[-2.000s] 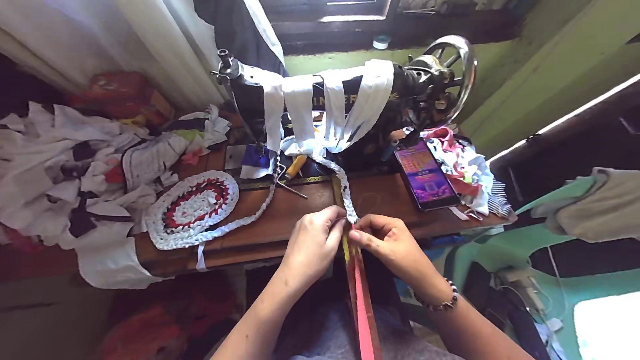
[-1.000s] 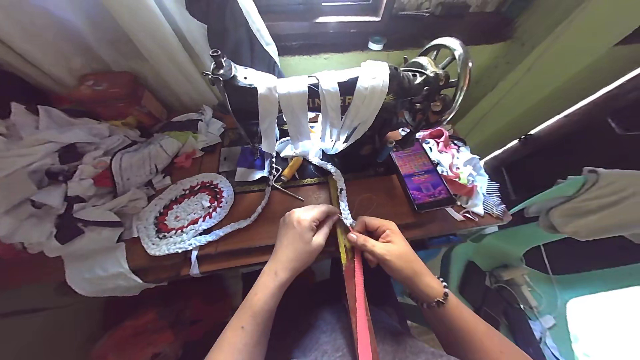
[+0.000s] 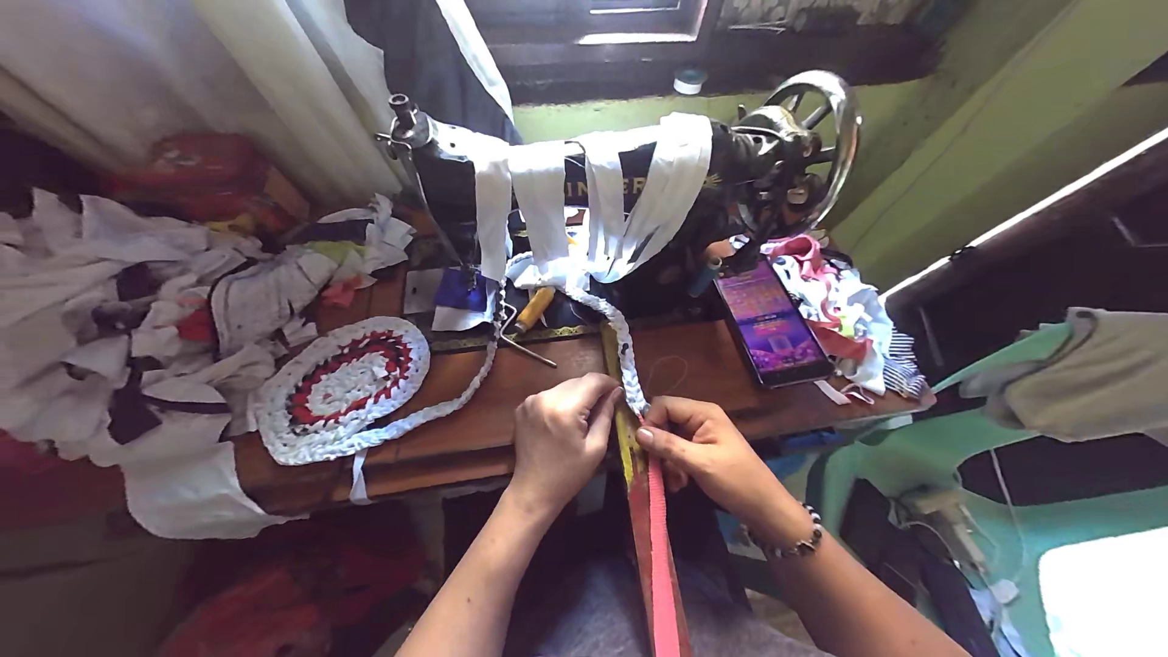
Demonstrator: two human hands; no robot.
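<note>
A white braid of fabric strips [image 3: 619,339] runs down from the sewing machine [image 3: 730,173] to my hands. My right hand [image 3: 707,447] pinches the braid's lower end, where a pink fabric strip [image 3: 662,557] and darker strips hang toward my lap. Just left of it, my left hand [image 3: 568,433] has thumb and forefinger closed beside a yellow strip [image 3: 626,447]; whether it grips a strip is hard to tell. White strips [image 3: 540,196] are draped over the machine's arm. An oval braided piece in white and red [image 3: 351,388] lies at the left, joined to a braid.
A heap of fabric scraps [image 3: 173,310] covers the table's left side. A smartphone [image 3: 774,328] with a lit screen lies at the right, beside more scraps [image 3: 853,310]. A yellow thread spool [image 3: 535,310] and a bent metal rod [image 3: 529,351] lie near the machine. A green plastic chair [image 3: 1031,502] stands at right.
My left hand has moved a little away from the braid, opening a gap between it and my right hand. The right hand still pinches the braid's end.
</note>
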